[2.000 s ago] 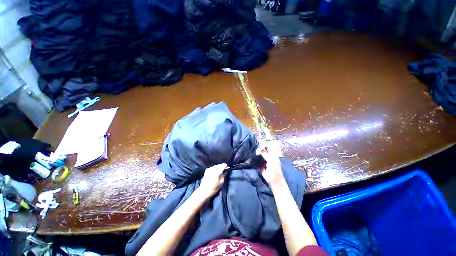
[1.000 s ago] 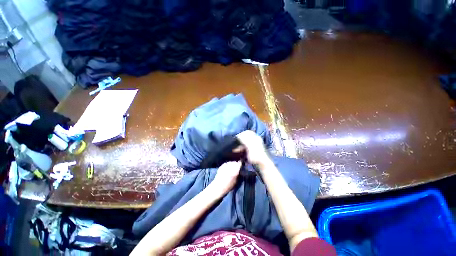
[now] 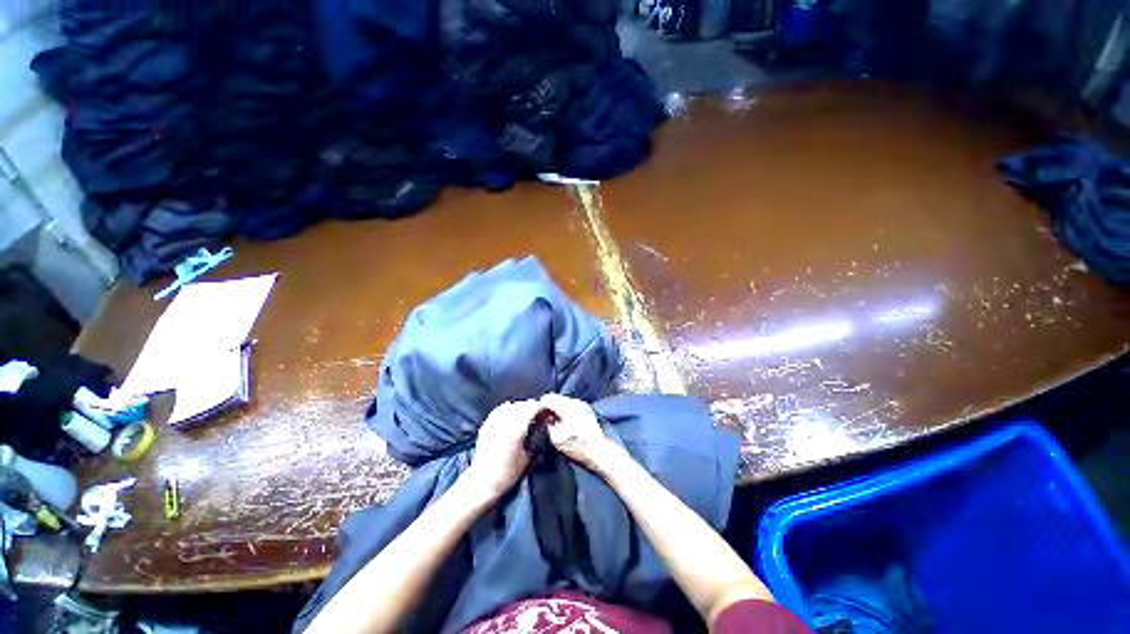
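Note:
A grey garment bundle point(image 3: 490, 332) lies at the table's front edge against my body, gathered at its middle. A black fabric tie strip point(image 3: 554, 495) is at the gathered part, with its loose length hanging down over the lower grey cloth. My left hand point(image 3: 506, 443) and my right hand point(image 3: 575, 431) are close together at the middle of the bundle, both closed on the strip. The fingers hide the knot area.
Dark garments point(image 3: 359, 112) are heaped at the back left of the brown table point(image 3: 793, 211). White papers point(image 3: 205, 334), a tape roll point(image 3: 133, 441) and a small yellow tool point(image 3: 172, 498) lie left. A blue bin point(image 3: 979, 533) stands at the lower right. More dark cloth point(image 3: 1078, 198) lies far right.
My hands have come together at the bundle's middle. The black strip, earlier stretched across the bundle and then bunched at the hands, now hangs down. The camera view has shifted.

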